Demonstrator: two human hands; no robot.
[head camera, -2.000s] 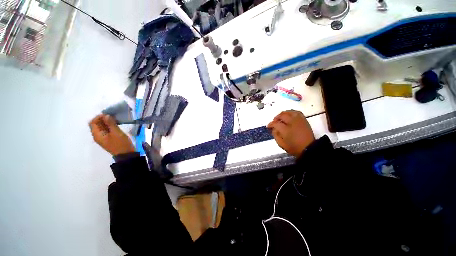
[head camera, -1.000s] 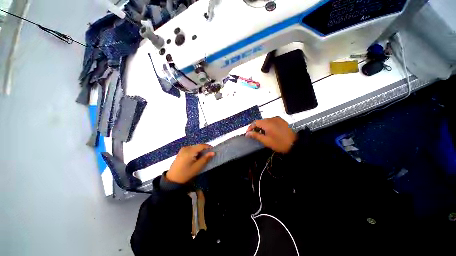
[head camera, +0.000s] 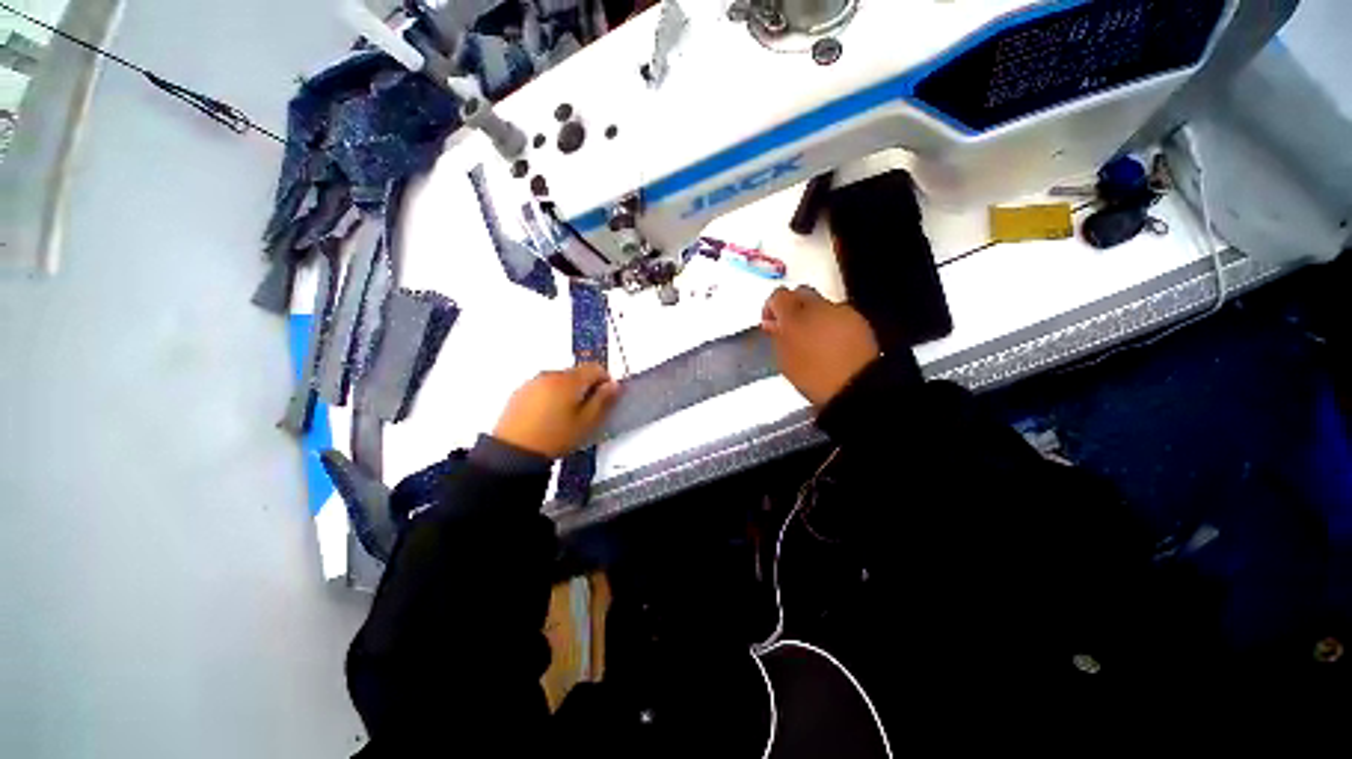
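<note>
A fabric strip, grey side up (head camera: 690, 375), lies across the white table in front of the needle area, over a navy speckled strip (head camera: 589, 319) that runs from near the presser foot (head camera: 650, 276) to the front edge. My left hand (head camera: 558, 411) holds the grey strip's left end, fingers bent down on it. My right hand (head camera: 820, 343) holds its right end beside the phone. The fingertips of both hands are partly hidden. Whether the long navy strip lies directly under the grey one cannot be seen.
The sewing machine head (head camera: 741, 163) spans the back. A black phone (head camera: 890, 255), a yellow block (head camera: 1031, 223) and a small black item (head camera: 1112, 224) lie right. A red-and-blue tool (head camera: 744, 258) lies by the needle. Grey-blue pieces (head camera: 408, 353) and a dark fabric pile (head camera: 356, 126) lie left.
Both hands first brought a grey piece from the left to the table's front edge. Now they have moved it forward onto the table, over the navy strips. The camera view has shifted.
</note>
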